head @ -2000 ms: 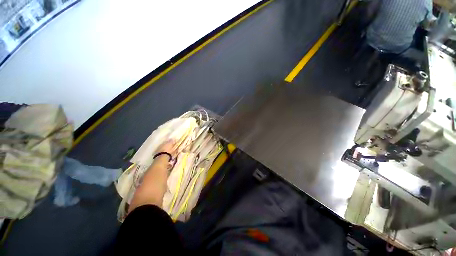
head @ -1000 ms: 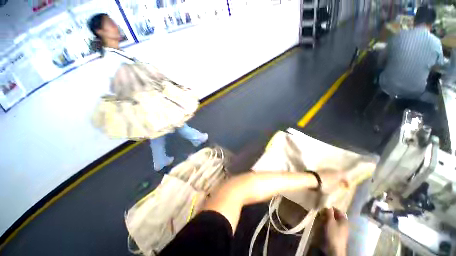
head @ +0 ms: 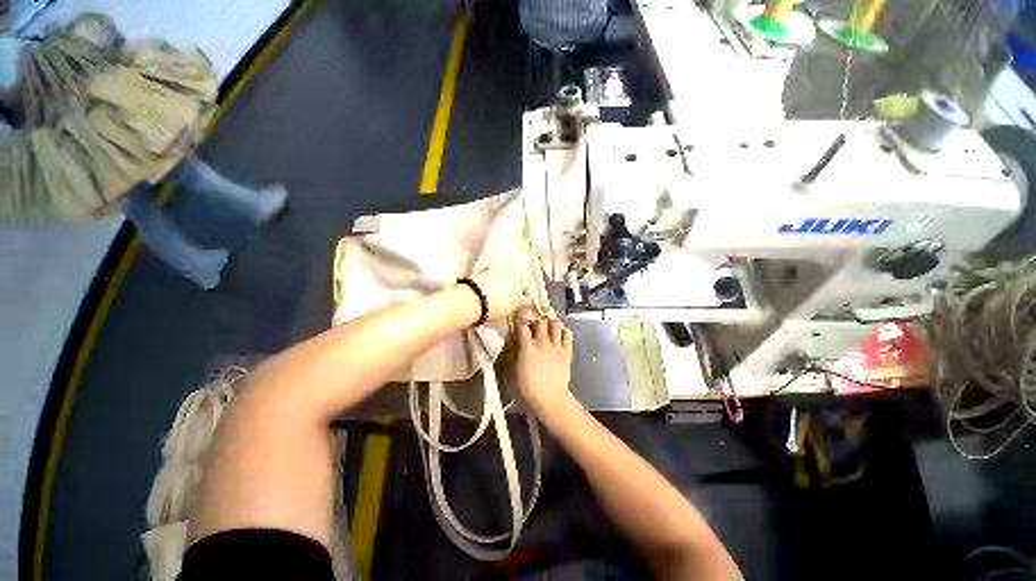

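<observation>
A cream canvas bag (head: 426, 244) lies left of the needle of the white sewing machine (head: 738, 199), its edge close to the presser foot (head: 575, 297). Its long cream straps (head: 508, 454) hang toward my lap. My left hand (head: 508, 286), with a dark band at the wrist, presses on the bag beside the foot. My right hand (head: 544, 354) pinches the bag's edge just below the needle area. The fingertips of both hands are close together.
More cream bags (head: 210, 426) hang low at the left. Looped straps (head: 988, 340) are heaped right of the machine. Thread cones (head: 937, 119) stand on and behind it. A person carrying cream bags (head: 125, 119) is on the walkway; another person (head: 565, 20) sits ahead.
The view has turned toward the machine. My left hand went from the bag stack to the bag now on the machine bed, and both hands have moved up to the presser foot. The walking person has moved along.
</observation>
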